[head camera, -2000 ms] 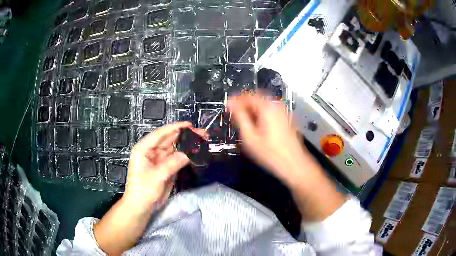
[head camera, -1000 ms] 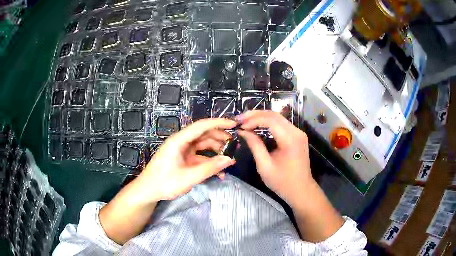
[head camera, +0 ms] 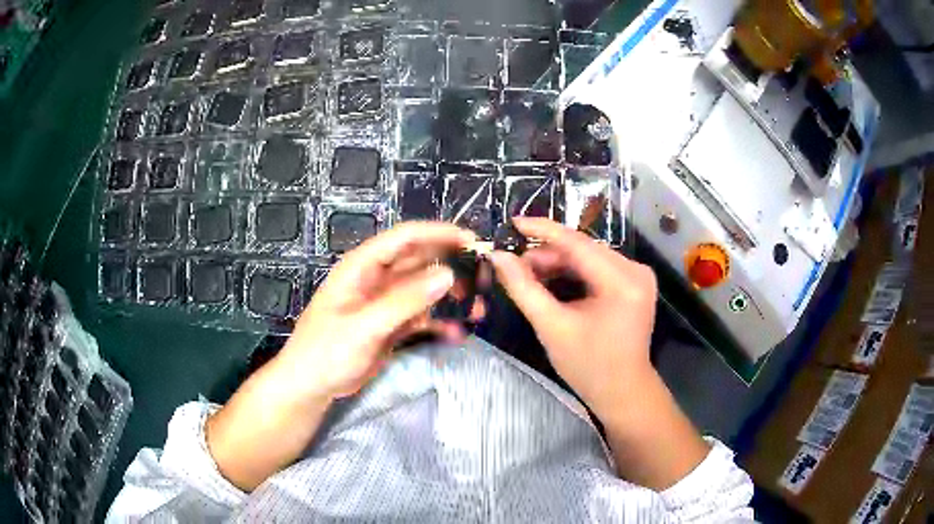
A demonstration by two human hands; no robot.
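Observation:
My left hand (head camera: 374, 297) is bare and curled around a dark watch case (head camera: 463, 274), mostly hidden by the fingers and dark against the gap behind it. My right hand (head camera: 584, 292) meets it at the fingertips. Its thumb and index finger pinch a small dark part (head camera: 506, 242) right beside the left fingertips. The part's details are too blurred to tell. Both hands are above the near edge of the clear blister tray (head camera: 307, 246), close to the smock.
Left tray pockets hold dark squares (head camera: 355, 167); two near pockets show white diagonal strips. The white press machine (head camera: 655, 133) stands at right with an orange-red knob (head camera: 708, 266) and gold-brown cylinder (head camera: 783, 36). A second tray (head camera: 72, 399) lies far left. Labelled cartons (head camera: 819, 409) are at right.
My right hand has come from over the tray to meet my left hand. My left hand has moved right with the case. In the last second both hands stay together with small finger shifts.

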